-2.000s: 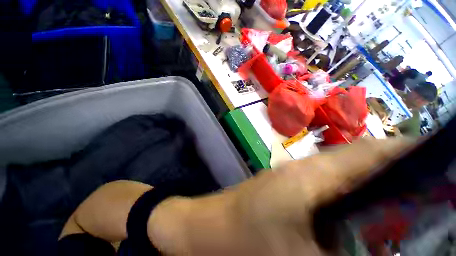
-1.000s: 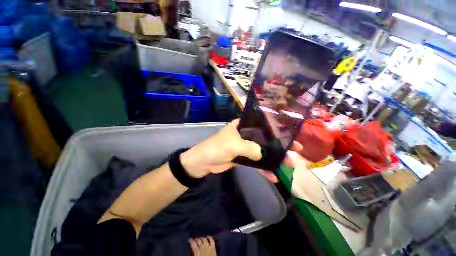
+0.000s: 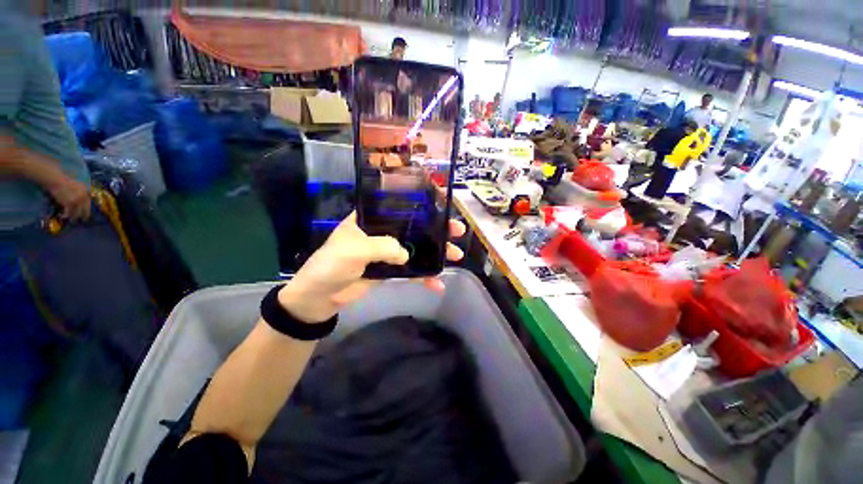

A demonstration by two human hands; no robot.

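Observation:
My left hand [image 3: 355, 260], with a black band at the wrist, holds a smartphone [image 3: 407, 165] upright in front of me. The thumb lies on the lower screen and fingertips show past the phone's right edge. The lit screen shows a picture of the room. Below the arm, a grey bin [image 3: 516, 378] holds dark cloth [image 3: 388, 397]. My right hand is not in view.
At right is a green-edged table [image 3: 558, 354] with red plastic bags [image 3: 639, 302], a grey parts tray [image 3: 743, 411] and a yellow strip [image 3: 653, 354]. A person [image 3: 38, 142] stands at far left. Cardboard boxes [image 3: 308, 106] stand beyond the bin.
My view has levelled. The phone has moved left from over the table edge and stands more upright above the bin. The hand seen low in the bin a second ago is out of view.

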